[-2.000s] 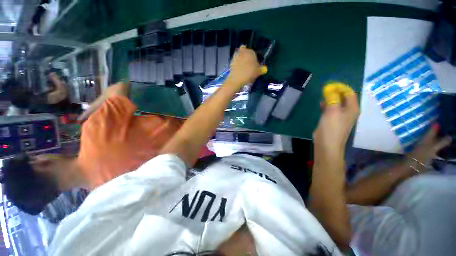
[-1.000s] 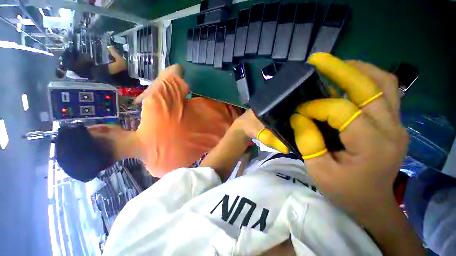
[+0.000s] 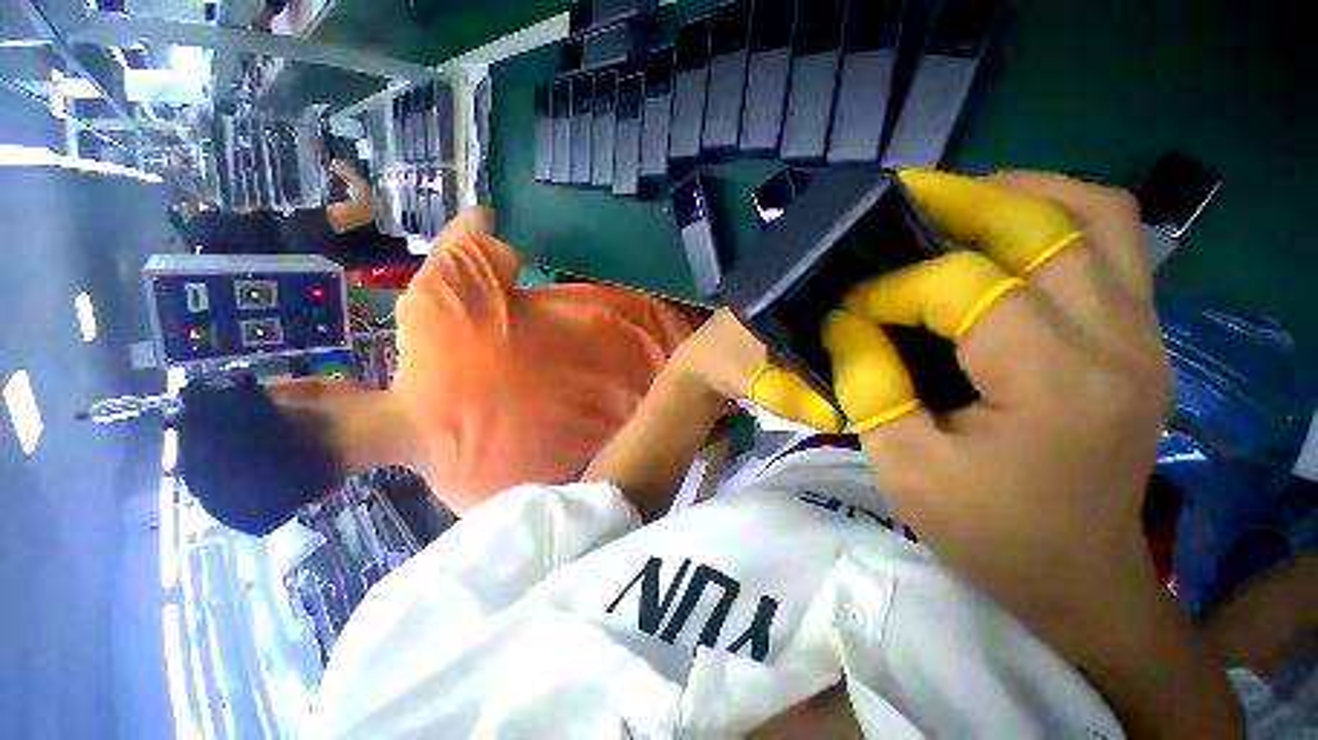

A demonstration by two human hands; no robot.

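A dark box-shaped electronic device (image 3: 817, 246) is held up close to the camera, its black end face toward me. My right hand (image 3: 1019, 347), with yellow finger cots on several fingers, grips its right side. My left hand (image 3: 744, 369) is at its lower left, with a yellow-cotted finger along the lower edge. The left hand's other fingers are hidden behind the device. I cannot tell whether film is on it.
A row of grey and black devices (image 3: 781, 87) lies on the green bench (image 3: 1070, 101). Loose devices lie nearer, one at right (image 3: 1178, 195). Crumpled clear-blue film (image 3: 1236, 383) is at right. A person in orange (image 3: 506, 362) sits at left, near a power box (image 3: 253, 311).
Since two seconds ago, both hands have come together close to the camera around a device, and the view has turned left. Over the last second the hands and device have barely moved.
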